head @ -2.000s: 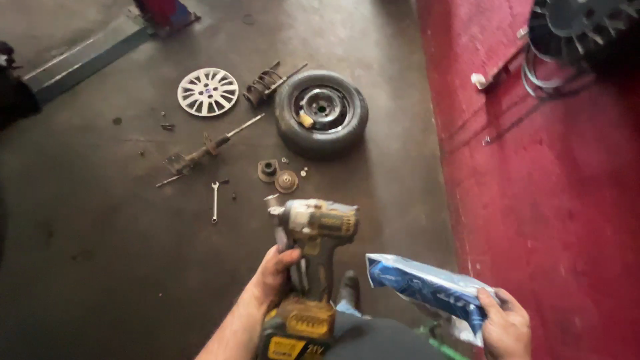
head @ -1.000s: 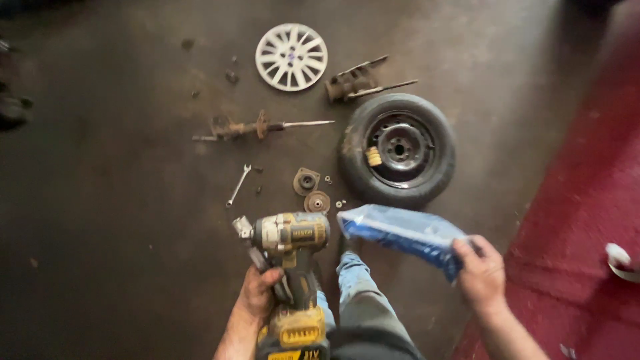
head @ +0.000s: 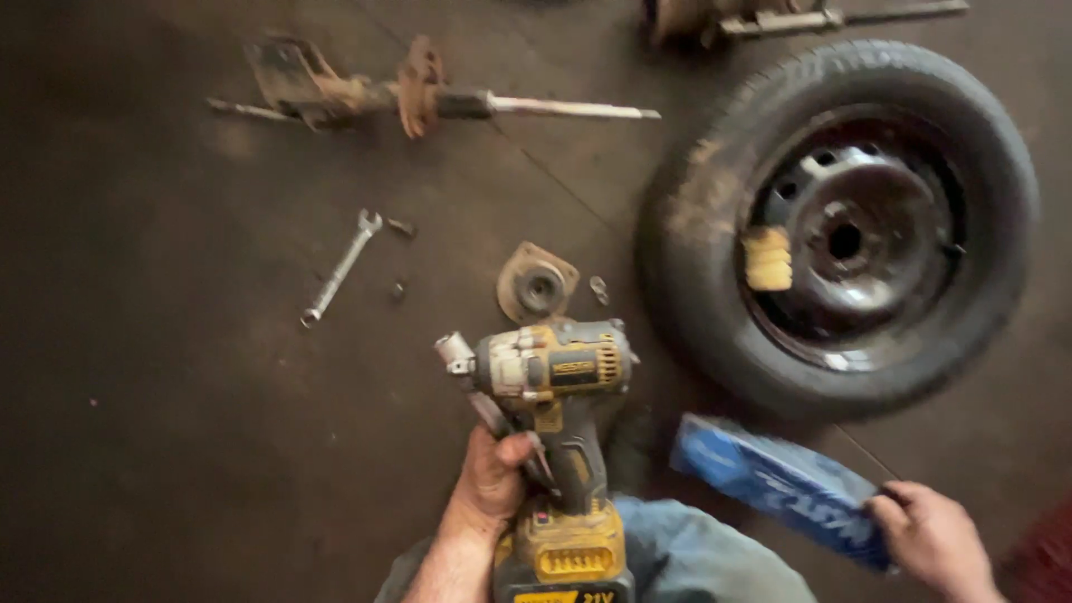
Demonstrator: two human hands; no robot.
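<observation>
My left hand (head: pixel 496 477) is closed round a yellow and black cordless impact wrench (head: pixel 557 368) and a slim metal tool (head: pixel 490 412) lying along its grip; the kind of tool is not clear. My right hand (head: pixel 930 532) pinches one end of a blue plastic package (head: pixel 779 486) that bears writing. Just beyond the impact wrench, a strut top mount (head: pixel 538 285) rests on the floor. A combination wrench (head: pixel 342 270) lies to its left, with a small bolt (head: pixel 402 226) and a nut (head: pixel 398 291) nearby.
A wheel with a tyre (head: pixel 837 394) lies flat at the right, a yellow piece (head: pixel 768 260) on its rim. A rusty strut (head: pixel 360 96) lies across the upper left. Another rusty part with a rod (head: pixel 775 23) is at the top edge. Some red surface (head: pixel 1043 548) shows at lower right.
The view has moved closer to the floor parts, and the white wheel cover has left it. Both hands still hold the same things; the package now slants down more steeply toward my right hand.
</observation>
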